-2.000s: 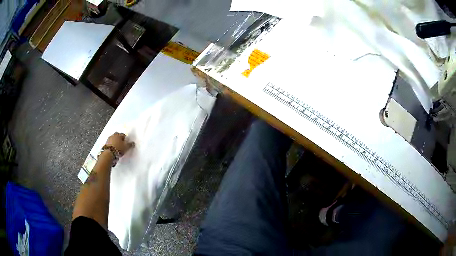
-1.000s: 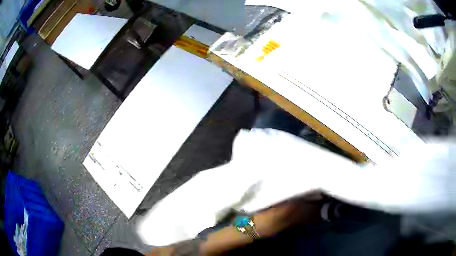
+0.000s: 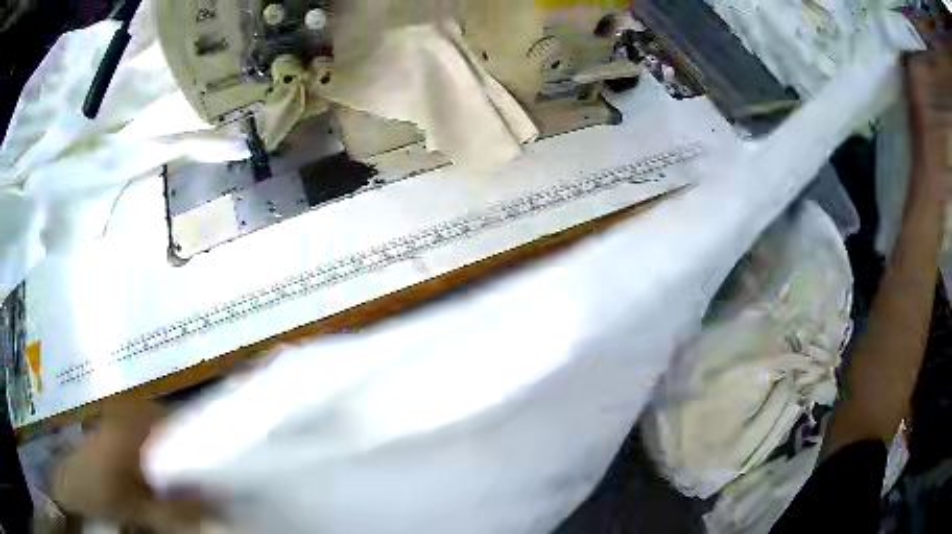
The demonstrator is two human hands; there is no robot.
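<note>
A large white fabric panel (image 3: 501,375) is stretched across the front of the table, blurred by motion. My left hand (image 3: 125,469) is at the lower left, blurred, and grips one end of it. My right hand (image 3: 929,89) is at the upper right edge, partly cut off, and holds the other end. The cream sewing machine head (image 3: 386,37) is at the top, with a dark presser foot (image 3: 256,151) over the silver needle plate (image 3: 245,203). A cream cloth (image 3: 470,99) hangs on the machine.
White fabric (image 3: 84,188) lies at the left beyond the needle. The white table (image 3: 344,276) has a printed ruler (image 3: 418,248) and a wooden front edge. A bundle of cream cloth (image 3: 752,386) is at the lower right. Tangled pale scraps (image 3: 825,37) are at the upper right.
The view has swung right to the machine. The white panel, earlier lying on the low side surface under my left hand, is lifted off it and now stretched between both hands before the table.
</note>
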